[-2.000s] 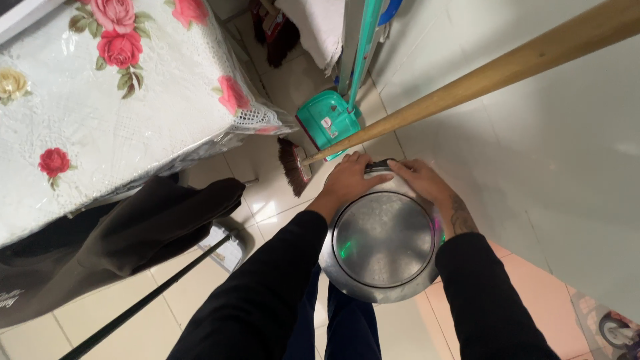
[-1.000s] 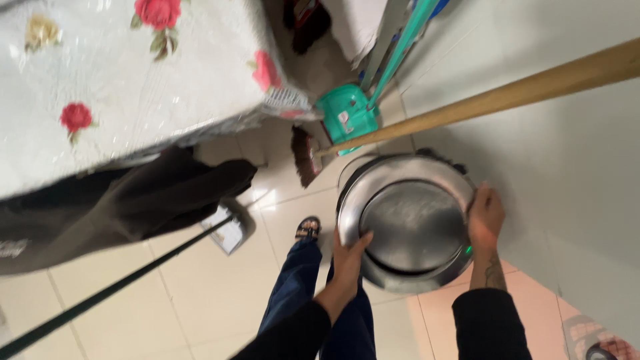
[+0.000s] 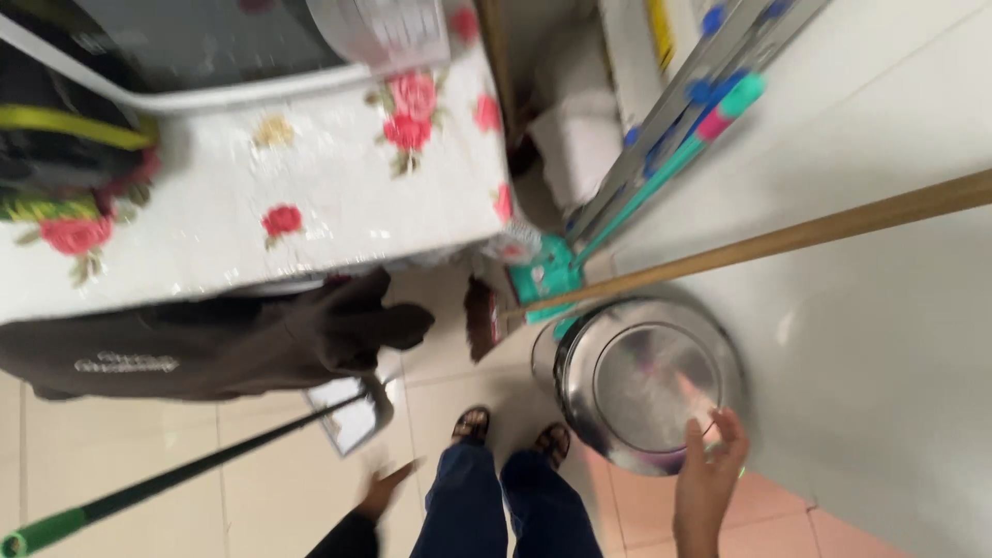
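Note:
A round metal bin with a shiny steel lid (image 3: 655, 387) stands upright on the tiled floor beside the white wall. My right hand (image 3: 711, 457) is at the lid's near right edge, fingers apart and holding nothing; whether the fingertips touch the rim cannot be told. Low in the view, left of my legs, my left hand (image 3: 385, 484) is blurred, empty, with its fingers spread, well away from the bin. A wooden broom handle (image 3: 744, 244) slants just behind the lid, down to its brown bristles (image 3: 480, 319).
A teal dustpan (image 3: 549, 277) stands behind the broom, near a folded metal ladder (image 3: 674, 116). At left are a table with a floral cloth (image 3: 333, 178), a dark garment (image 3: 232, 341) hanging at its edge, and a long-handled tool with a green grip (image 3: 46, 533) above the floor tiles.
My left hand has come off the bin and moved left. My right hand no longer clasps the lid's side. The bin, held in both hands earlier, stands near the wall. The view has shifted.

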